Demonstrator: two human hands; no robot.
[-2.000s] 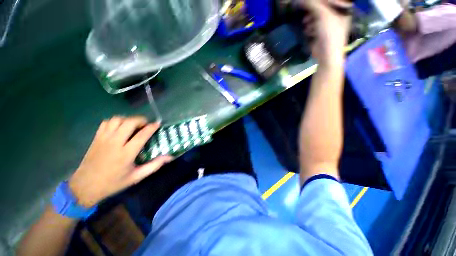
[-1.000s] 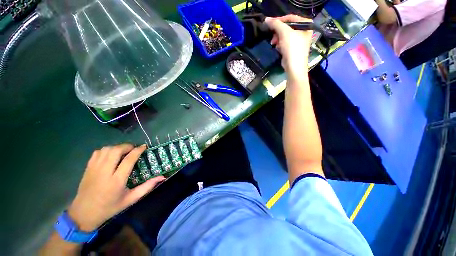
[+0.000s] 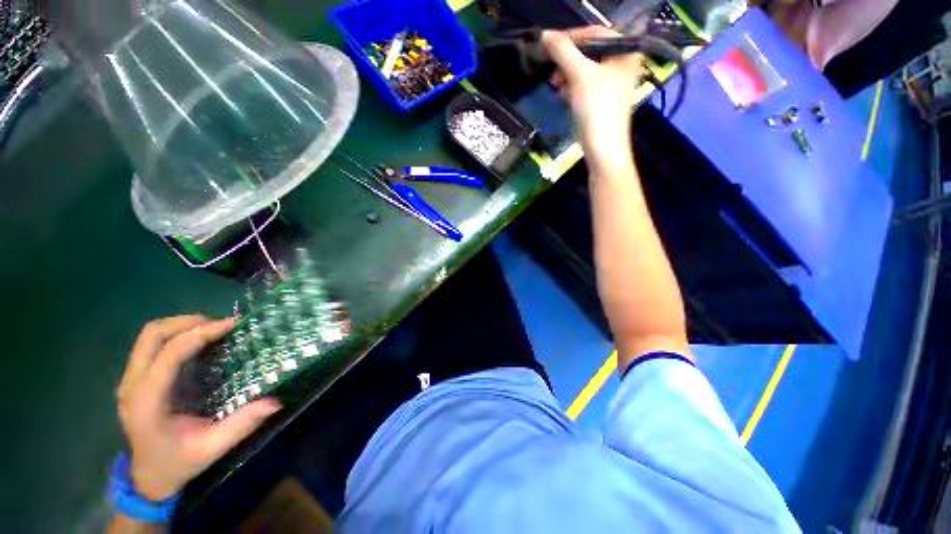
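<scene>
My left hand (image 3: pixel 188 402) grips the left end of the green PCB panel (image 3: pixel 282 334) at the bench's front edge. The panel is blurred, with small white blocks along its near edge. A thin strand of solder wire (image 3: pixel 262 242) runs down to the panel's far side. My right hand (image 3: pixel 594 68) is at the far right of the bench, its fingers closed around a dark pen-like handle with a black cable, which looks like the soldering iron (image 3: pixel 626 45). The iron's tip cannot be made out.
Blue-handled cutters (image 3: pixel 425 198) and tweezers (image 3: pixel 378 185) lie mid-bench. A small black tray (image 3: pixel 509 154) and blue parts bin (image 3: pixel 409 99) stand behind. A clear plastic funnel (image 3: pixel 240 136) is at left. A person's pink sleeve (image 3: pixel 850 31) shows at top right.
The panel has turned from a row of narrow strips to a blurred face with white blocks along the near edge. My left hand has shifted left and down. My right hand still holds the iron.
</scene>
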